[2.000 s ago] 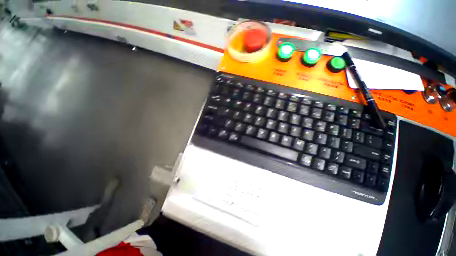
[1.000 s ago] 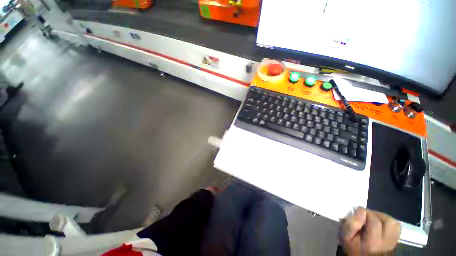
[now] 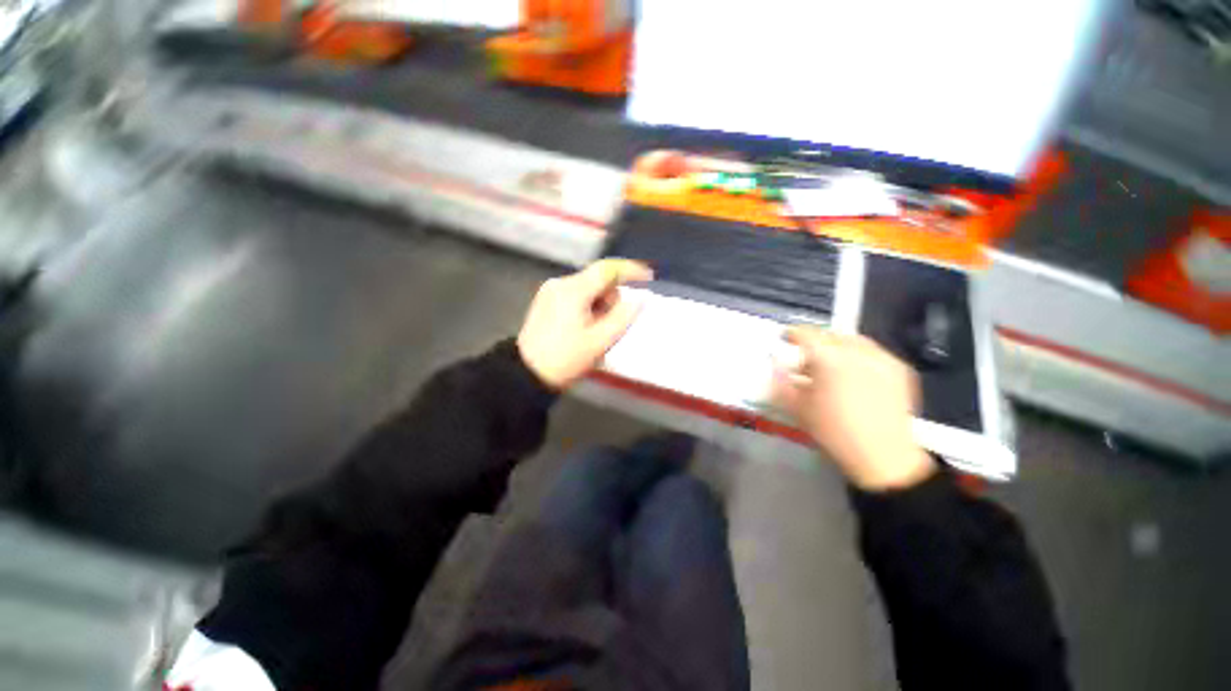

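Observation:
The picture is blurred. My left hand (image 3: 578, 327) is over the left front corner of the white console shelf (image 3: 695, 354), beside the keyboard (image 3: 729, 261). Its thumb and forefinger are apart, with nothing visible between them. My right hand (image 3: 864, 402) is over the shelf's right front part, fingers bent and fingertips pointing left. Something pale shows at its fingertips, but I cannot tell whether it is a held item or the shelf. The mouse (image 3: 934, 331) lies on the black mouse pad (image 3: 959, 378) to the right.
A bright monitor (image 3: 851, 81) stands behind the keyboard. The orange panel (image 3: 736, 204) carries a red knob (image 3: 662, 165), green buttons and a white paper or card (image 3: 844, 199). A white machine side with a red stripe runs left and right. Grey floor (image 3: 338, 311) lies left; my legs are below.
The view has moved back and shows more of my lap. My left hand has come into view over the shelf. My right hand has moved up and left from the shelf's front edge.

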